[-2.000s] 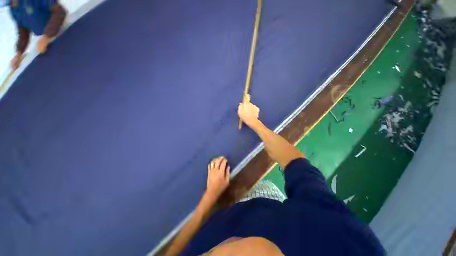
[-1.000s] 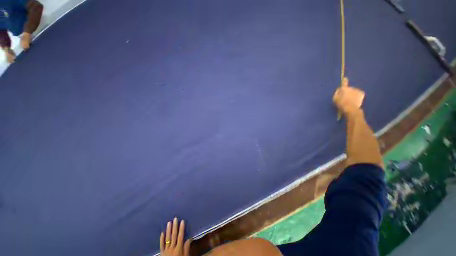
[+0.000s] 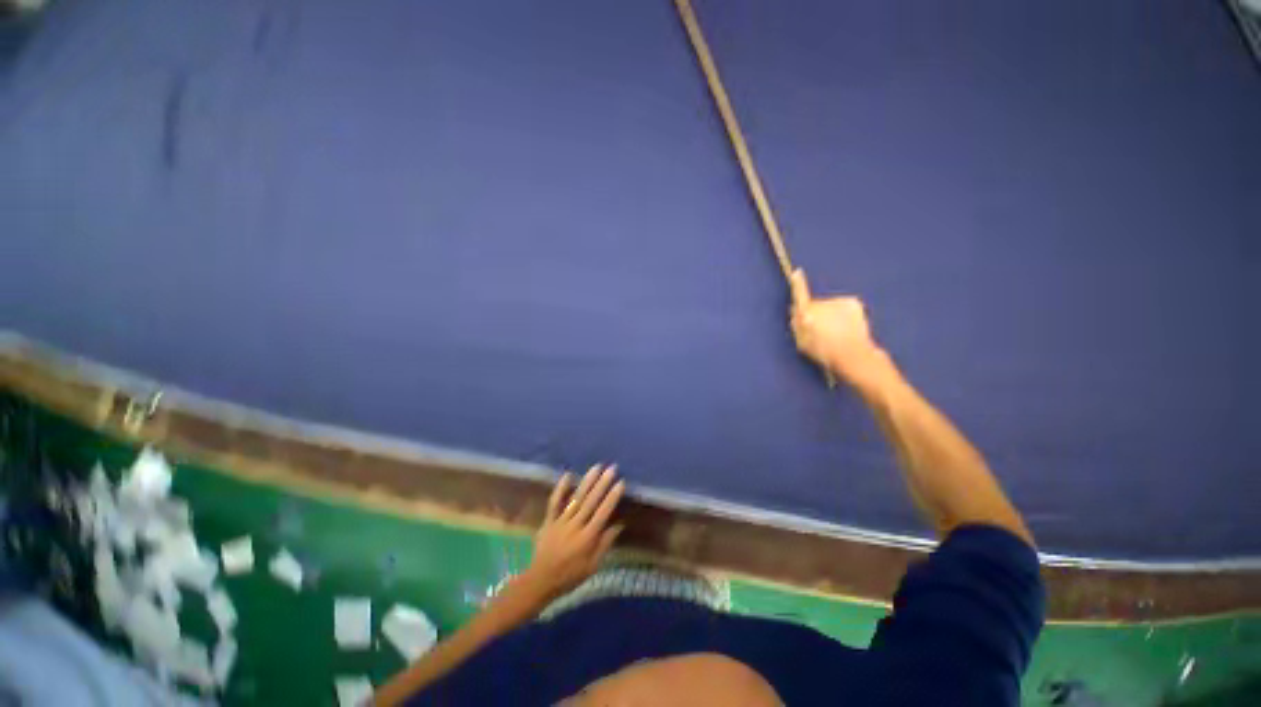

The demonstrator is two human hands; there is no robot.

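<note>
Dark navy fabric [image 3: 415,235] covers the table, with faint creases at the upper left. A whitish edge [image 3: 844,529] of the fabric runs along the near side. My right hand [image 3: 833,332] is closed around the lower end of a long tan wooden stick [image 3: 743,149], which lies across the fabric and runs out of the top of the picture. A short end of the stick shows below the hand. My left hand [image 3: 578,528] is open with its fingers spread, its fingertips at the fabric's near edge.
The brown table edge [image 3: 747,546] curves across below the fabric. The green floor [image 3: 297,522] holds scattered white scraps [image 3: 152,566] at the lower left. Pale blue cloth [image 3: 62,663] shows in the bottom left corner.
The view has turned, so the table edge runs more across the picture. The other person and the dark bars have left view. My right hand still holds the stick; my left hand stays open.
</note>
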